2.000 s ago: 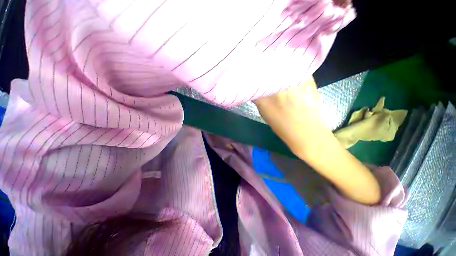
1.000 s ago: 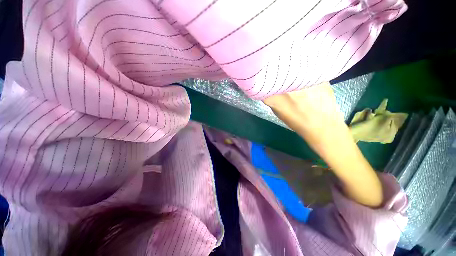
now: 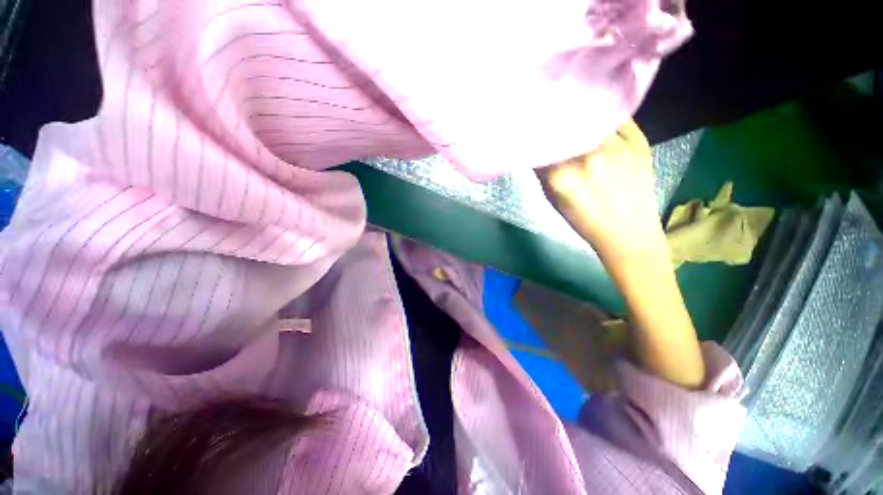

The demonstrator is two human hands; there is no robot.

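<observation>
My right hand [image 3: 605, 179] is bare and reaches up from the lower right over the bench. Its back shows, but its fingertips are hidden by my left sleeve [image 3: 523, 87], so I cannot tell what it holds. The left sleeve is pink striped and overexposed, and covers much of the upper picture. My left hand is not visible beyond its gathered cuff at the top. A silvery bubble wrap sheet [image 3: 465, 193] lies under the right hand and sleeve. A crumpled yellow-tan cloth [image 3: 726, 232] lies just right of my right wrist.
The green bench top [image 3: 436, 218] has its edge in front of my body. Grey-silver bubble pouches [image 3: 804, 338] lean in a row at the right. A large dark area, unclear in kind, fills the upper right. Blue floor [image 3: 532, 358] shows below the bench edge.
My right forearm has swung a little left and more upright, and more of the back of the hand shows. My left sleeve shifted right, then back left.
</observation>
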